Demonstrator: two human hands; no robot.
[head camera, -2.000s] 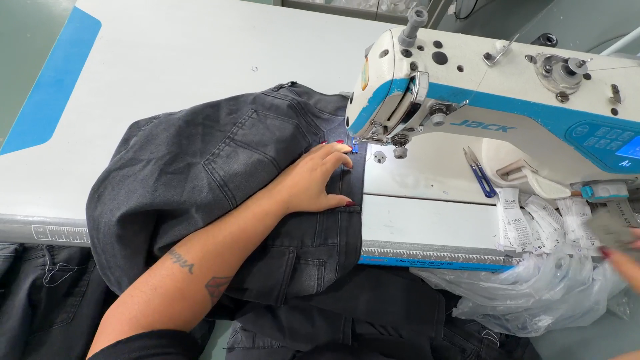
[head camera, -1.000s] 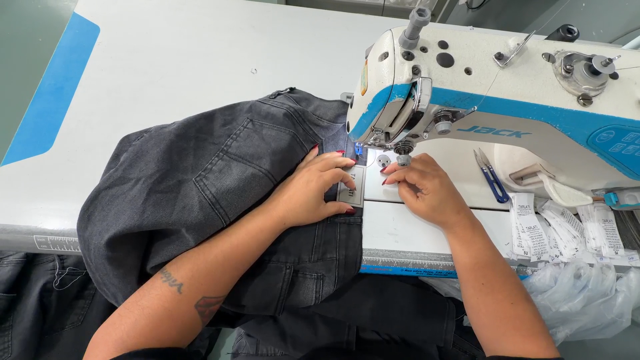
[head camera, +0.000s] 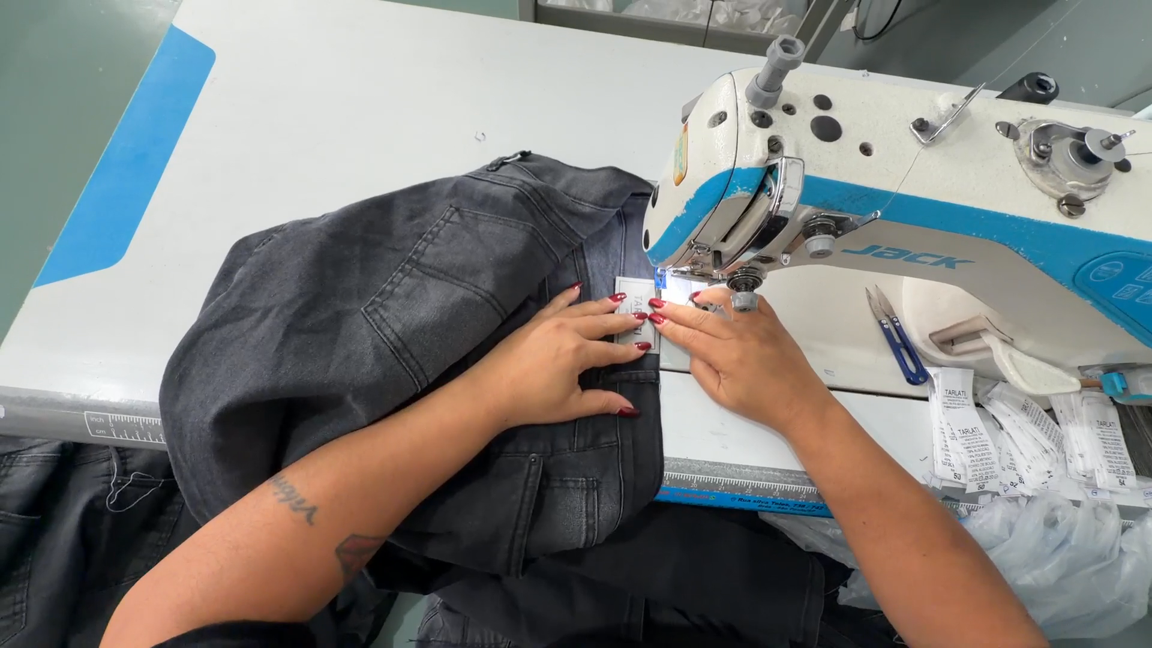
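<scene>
Black denim jeans (head camera: 333, 279) lie bunched on the white sewing table, their waistband beside the needle area of a Jack sewing machine (head camera: 900, 216). A pale label bearing writing (head camera: 635, 306) lies on the inside of the waistband. My left hand (head camera: 576, 355) rests flat over the waistband with fingers spread, fingertips on the label. My right hand (head camera: 742, 351) is at the label's right edge, its index and middle fingertips touching there and other fingers partly hidden behind the machine's knob. Under the presser foot, a small blue piece (head camera: 661, 279) shows beside the label.
Blue-handled thread snips (head camera: 898, 337) lie on the machine bed at the right. Stacks of white printed care labels (head camera: 963, 432) sit near the front edge, above a clear plastic bag (head camera: 1062, 558). More dark jeans (head camera: 81, 522) hang below the table's front edge.
My right hand has come from the label stacks at the right to beside the needle area, then left to the pale label. My left hand stays on the waistband.
</scene>
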